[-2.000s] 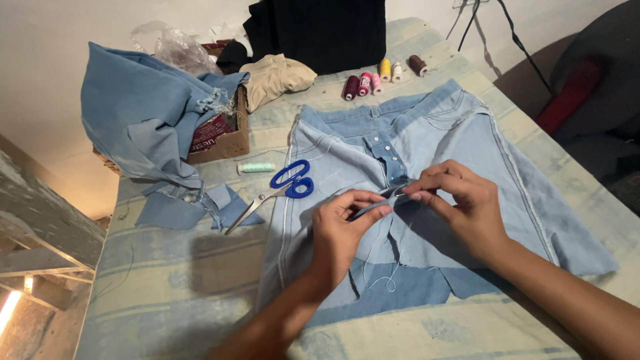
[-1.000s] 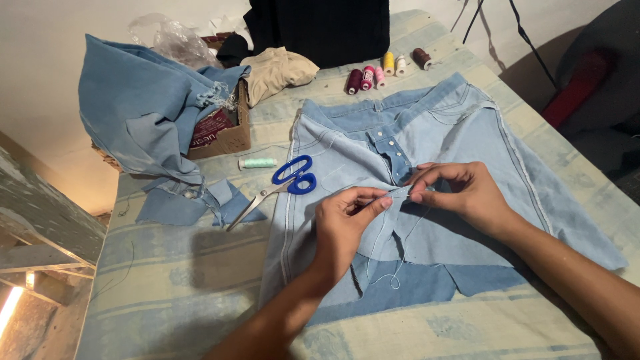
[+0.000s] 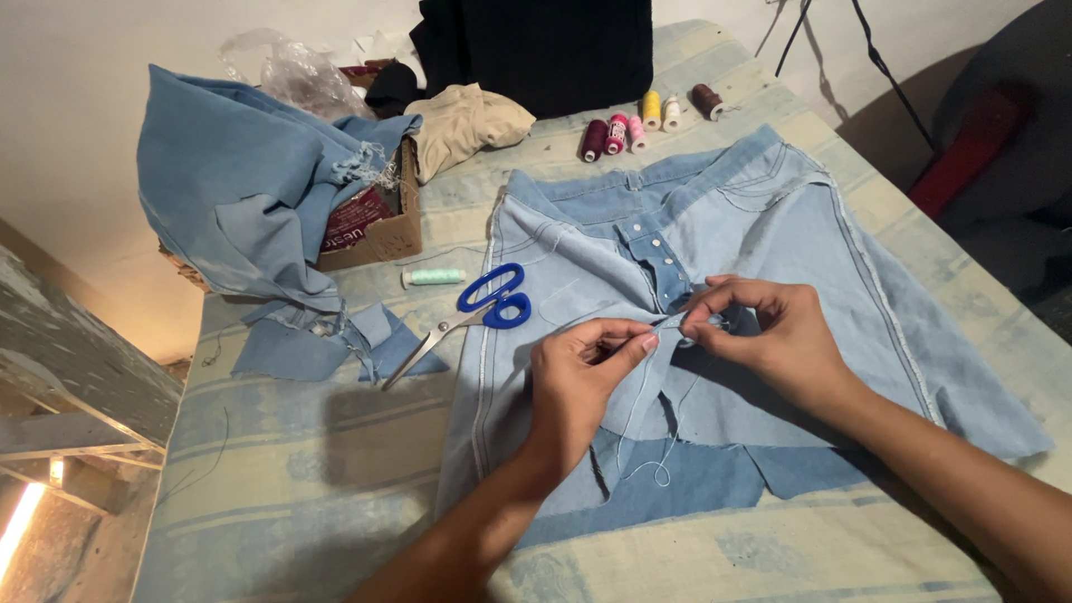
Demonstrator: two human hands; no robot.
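An inside-out light blue denim garment [image 3: 754, 218] with a buttoned fly lies spread on the table. Below the fly, my left hand [image 3: 578, 368] pinches the edge of a denim seam between thumb and forefinger. My right hand [image 3: 762, 335] pinches the same seam just to the right, its fingertips close to the left ones. A needle cannot be made out. Pale thread [image 3: 662, 473] hangs from the seam in a loop over the cloth. Blue-handled scissors [image 3: 494, 301] lie partly on the garment's left side, beside a mint green thread spool [image 3: 434, 276].
A cardboard box [image 3: 394, 239] at the left holds draped denim [image 3: 226, 142], with denim scraps [image 3: 293, 347] in front. Beige cloth [image 3: 469, 126] and black fabric [image 3: 557, 54] lie at the back. Several thread spools [image 3: 617, 134] stand or lie beyond the waistband. The tablecloth [image 3: 251, 511] is patterned.
Both hands stay at the seam below the fly. The fingers of my right hand have shifted slightly and are more curled around the cloth.
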